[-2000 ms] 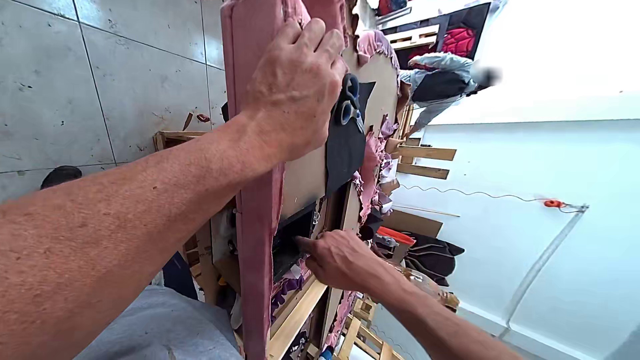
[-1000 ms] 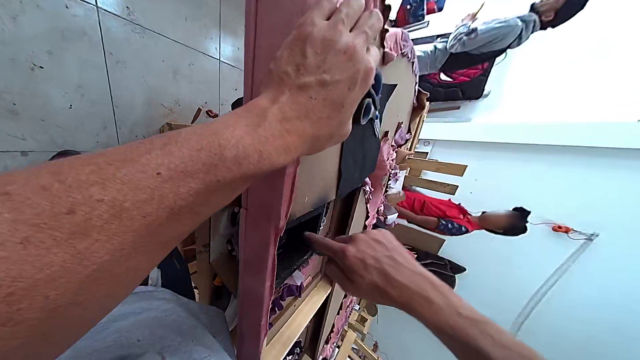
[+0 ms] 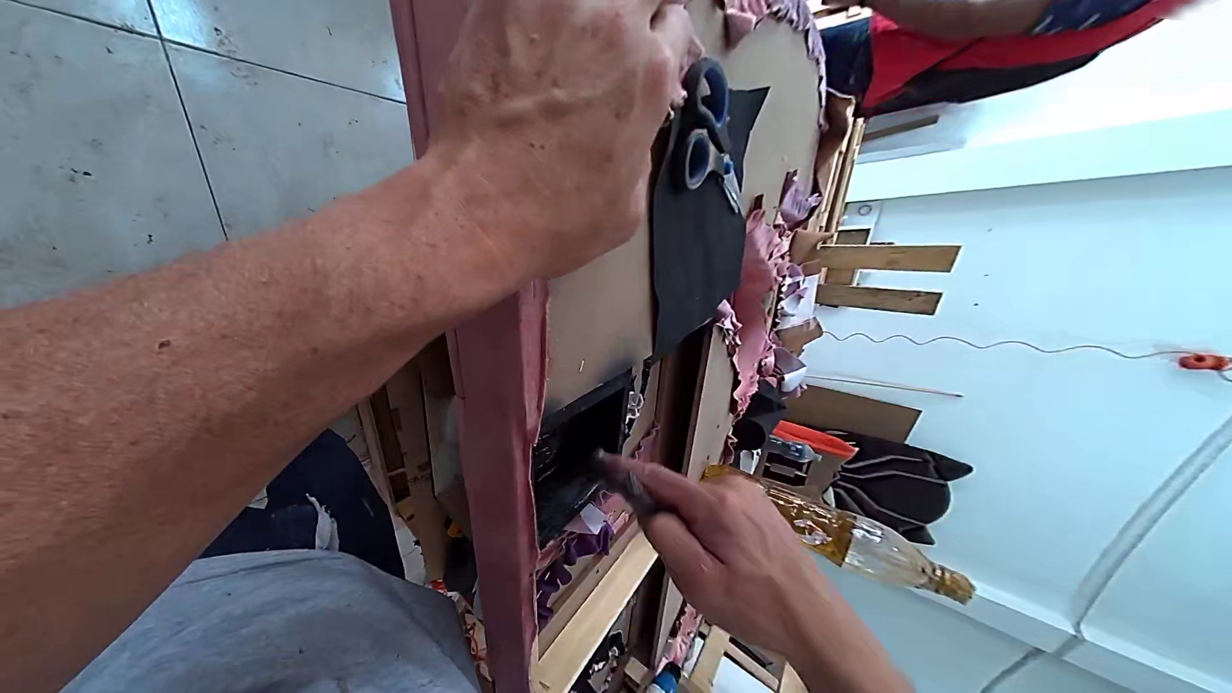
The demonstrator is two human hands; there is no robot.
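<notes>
My left hand (image 3: 568,125) lies with curled fingers on the upper part of a pink upholstered furniture frame (image 3: 496,414); what its fingers hold is hidden. Beside it, scissors with blue-lined handles (image 3: 701,159) rest on a piece of black fabric (image 3: 698,250) over the tan board (image 3: 597,308). My right hand (image 3: 727,539) is lower down, its index finger stretched toward a dark rectangular opening (image 3: 582,448) in the board. Something dark shows at its fingers; I cannot tell whether it is a slim tool. Ruffled pink and purple fabric (image 3: 760,279) edges the board.
A bottle with yellow-brown colouring (image 3: 866,549) is just right of my right hand. Wooden slats (image 3: 885,258) stand out near the wall. A person in red (image 3: 953,58) is at the upper right. Tiled floor (image 3: 106,144) lies left; a wooden rail (image 3: 597,606) runs below the opening.
The person in red, lower at the right one second ago, now shows at the upper right. The bottle has come into view. My right hand stays by the opening. The view has shifted closer.
</notes>
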